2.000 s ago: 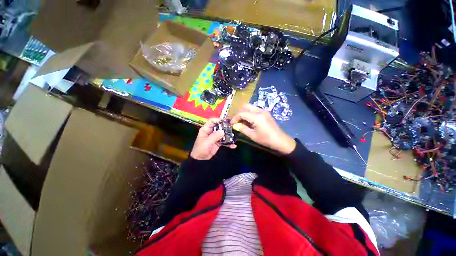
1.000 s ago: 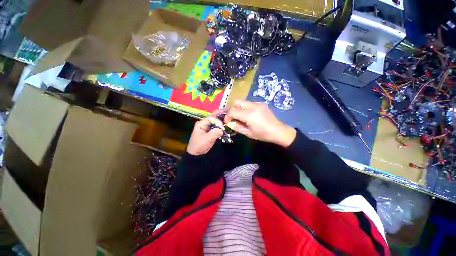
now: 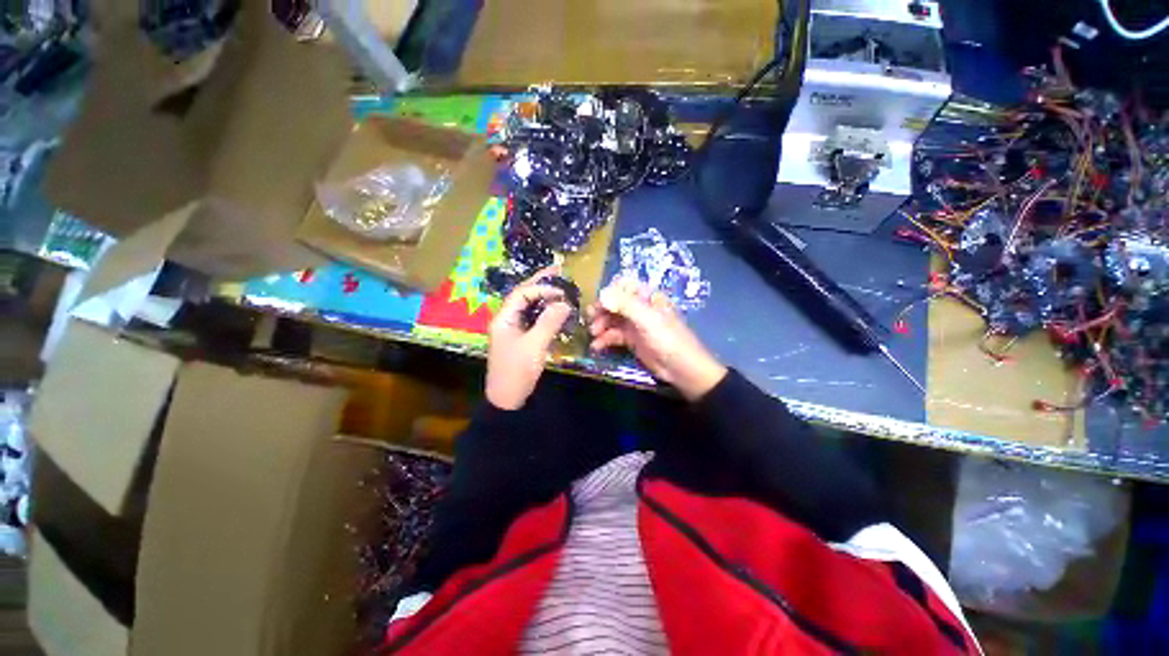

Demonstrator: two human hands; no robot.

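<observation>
My left hand (image 3: 523,344) holds a small dark motor unit (image 3: 559,297) at the bench's front edge. My right hand (image 3: 650,336) is just to its right, apart from the unit, thumb and fingertips drawn together; whether a small part is between them cannot be told. A loose pile of shiny metal brackets (image 3: 663,267) lies on the dark mat right behind my right hand. A heap of dark glossy parts (image 3: 577,160) lies behind my left hand.
A black electric screwdriver (image 3: 808,279) lies on the mat at right, before the white screw feeder (image 3: 862,115). Wired assemblies (image 3: 1064,256) heap at far right. An open carton (image 3: 442,237) with a plastic bag (image 3: 382,200) is at left; a large carton (image 3: 237,513) stands below.
My hands have drawn apart; earlier both were on the unit. The right hand has shifted right. The bench scene has shifted left and down in the view.
</observation>
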